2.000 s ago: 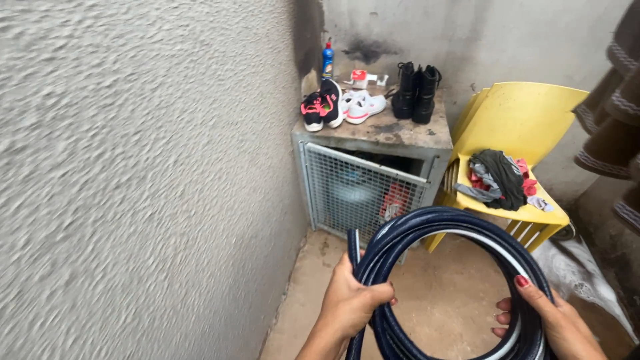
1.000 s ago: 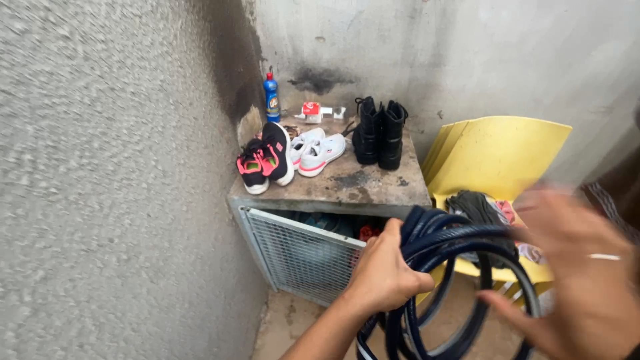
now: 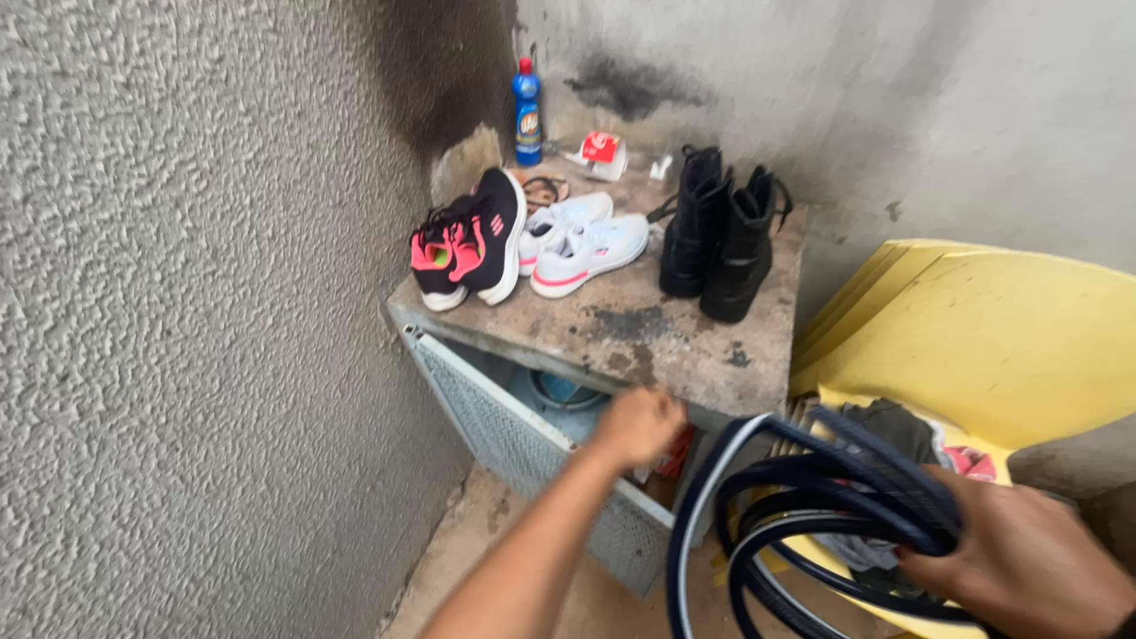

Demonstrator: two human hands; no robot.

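My right hand (image 3: 1021, 541) grips a coiled dark blue hose (image 3: 701, 515) with a pale stripe, at the lower right. The loops hang in front of the yellow chairs. My left hand (image 3: 643, 426) is at the opening of a concrete cabinet, just below its slab top (image 3: 612, 342); its fingers are curled, and whether they touch anything cannot be told. The grey mesh door (image 3: 532, 453) stands ajar, tilted outward. Inside the cabinet a blue gas cylinder (image 3: 559, 390) and something red (image 3: 676, 453) show in part.
On the slab stand black-and-pink sneakers (image 3: 484, 235), white sneakers (image 3: 595, 253), black boots (image 3: 737, 248), a blue bottle (image 3: 527, 115) and a red-and-white packet (image 3: 602, 155). Stacked yellow plastic chairs (image 3: 976, 328) hold clothes (image 3: 887, 426). A rough wall (image 3: 204, 311) borders the left side.
My left hand has let go of the hose and moved to the cabinet opening. The hose is now in my right hand alone. The mesh door is farther open, and the view has come closer.
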